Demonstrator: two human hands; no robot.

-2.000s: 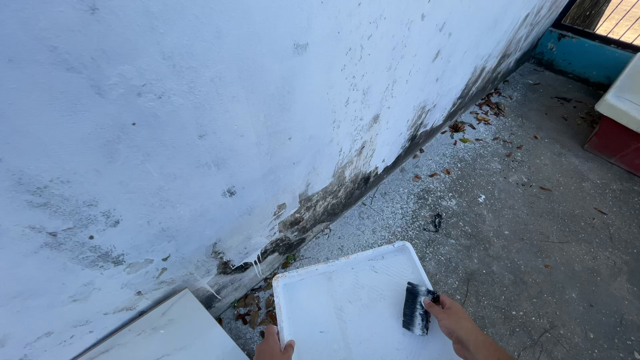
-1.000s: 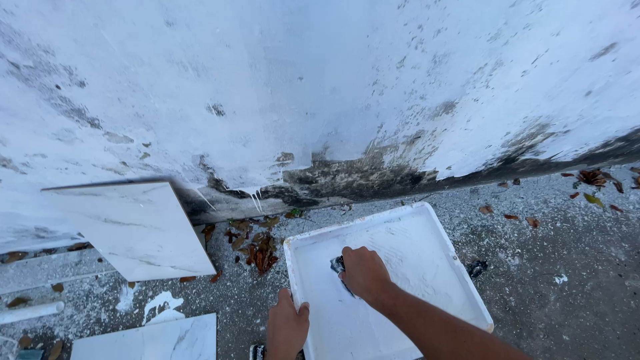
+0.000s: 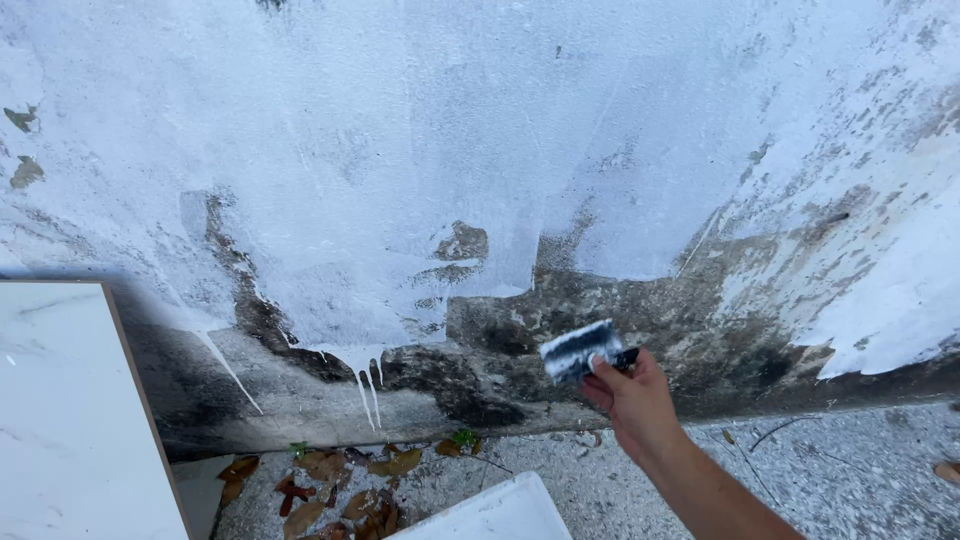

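Note:
My right hand (image 3: 626, 394) grips the short dark handle of a flat paint pad (image 3: 581, 351), whose dark body is smeared with white paint. The pad is in front of the bare, black-stained lower part of the wall (image 3: 637, 315); whether it touches the wall I cannot tell. Above it, white paint (image 3: 420, 135) covers the wall down to a ragged edge, with drips running below it at left of centre. One corner of the white paint tray (image 3: 495, 517) shows at the bottom. My left hand is out of view.
A marbled white tile (image 3: 67, 405) leans at the left by the wall. Dry brown leaves (image 3: 322, 465) and small green weeds lie along the wall's foot. The concrete floor (image 3: 840, 465) is speckled with white paint. A small nail-like piece (image 3: 836, 218) sticks out of the wall at right.
My right hand has lifted the pad from over the tray to the lower wall. My left hand, at the tray's edge before, has left the view. The view has moved closer to the wall.

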